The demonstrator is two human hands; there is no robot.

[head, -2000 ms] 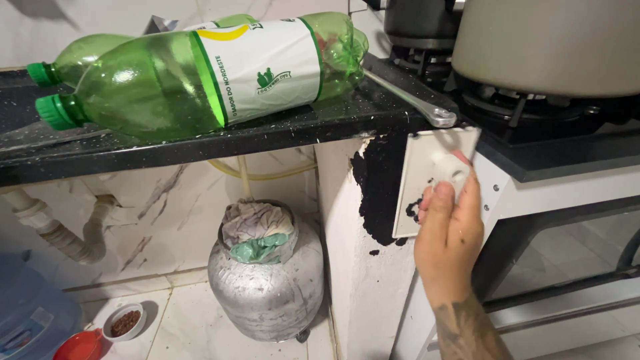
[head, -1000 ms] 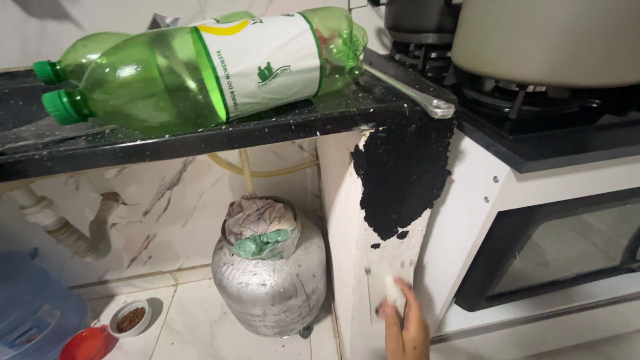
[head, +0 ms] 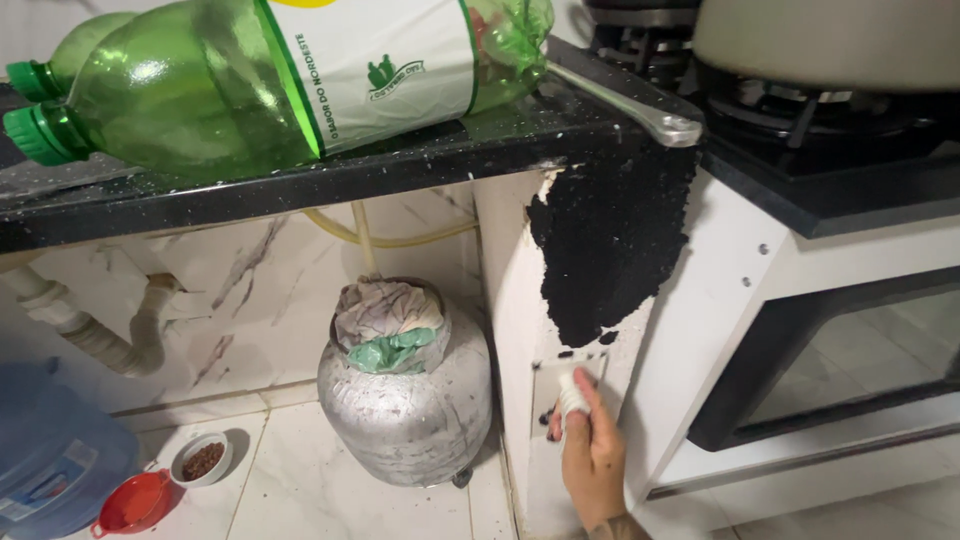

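My right hand [head: 592, 450] reaches up from the lower right, its thumb and fingers around a white piece [head: 571, 397] like a knob or handle. This piece is on a thin white plate [head: 549, 384] that lies against the counter's white end support [head: 517, 300]. Black marks show at the plate's corners; my fingers hide part of it. Just above is a rough-edged black patch [head: 611, 247], running up to the black speckled countertop [head: 375, 169]. My left hand is out of view.
Green plastic bottles [head: 195, 90] and a metal wrench [head: 637, 112] lie on the countertop. A silver gas cylinder [head: 405, 427] stands below, left of the support. At right is a stove [head: 720, 360] with a large pot [head: 825, 45]. Bowls [head: 202, 459] and a blue jug [head: 52, 450] are lower left.
Two seconds ago my right hand held the plate over the black patch, near the countertop edge. It has moved down to the support below the patch, and the patch is uncovered.
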